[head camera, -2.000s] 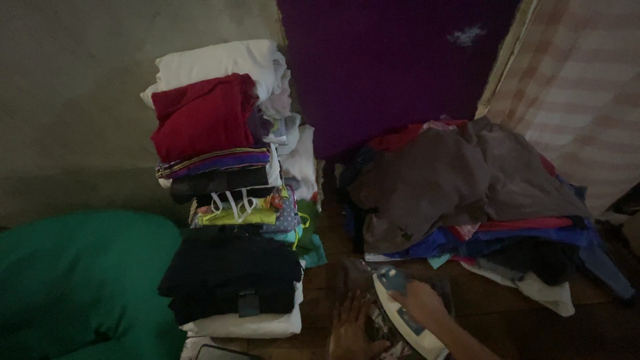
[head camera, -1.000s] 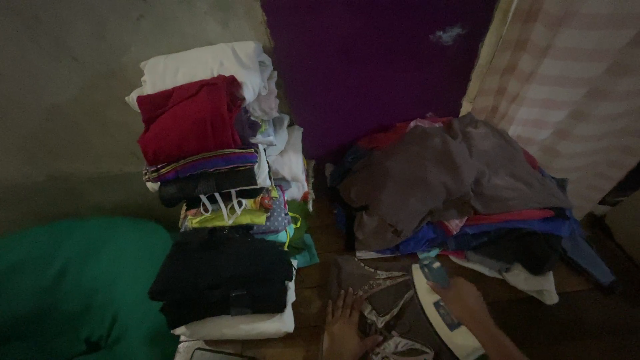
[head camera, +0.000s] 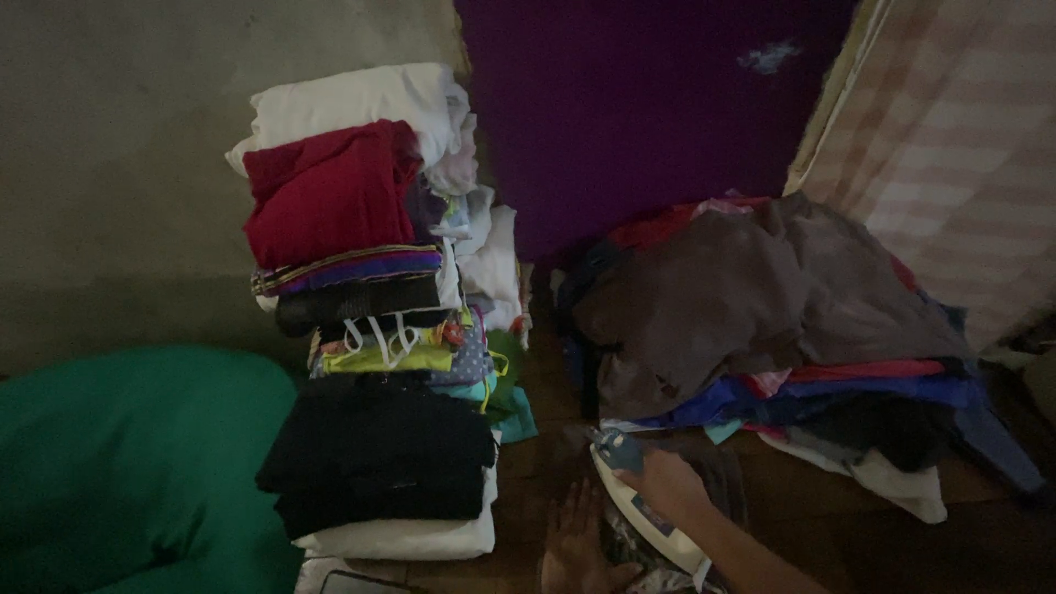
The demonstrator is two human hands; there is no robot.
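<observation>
My right hand [head camera: 667, 487] is closed around the handle of a clothes iron [head camera: 639, 516], white with a blue-grey front. The iron lies over a dark garment [head camera: 718, 462] spread low on the wooden floor, and how much of its plate touches the cloth is hidden. Just left of the iron, my left hand [head camera: 577, 536] lies flat with its fingers spread, on or beside the garment's left part; the dim light hides its exact edge.
Tall stacks of folded clothes [head camera: 375, 462] stand left of my hands. A loose heap under a grey-brown cloth [head camera: 709, 305] lies ahead right. A green cushion-like mass [head camera: 140, 470] is far left, with a purple panel [head camera: 643, 107] behind and a checked curtain [head camera: 949, 165] right.
The iron in my right hand moved right between the first two frames, and now is back nearer my left hand. The dark garment's patterned part showed more a second ago.
</observation>
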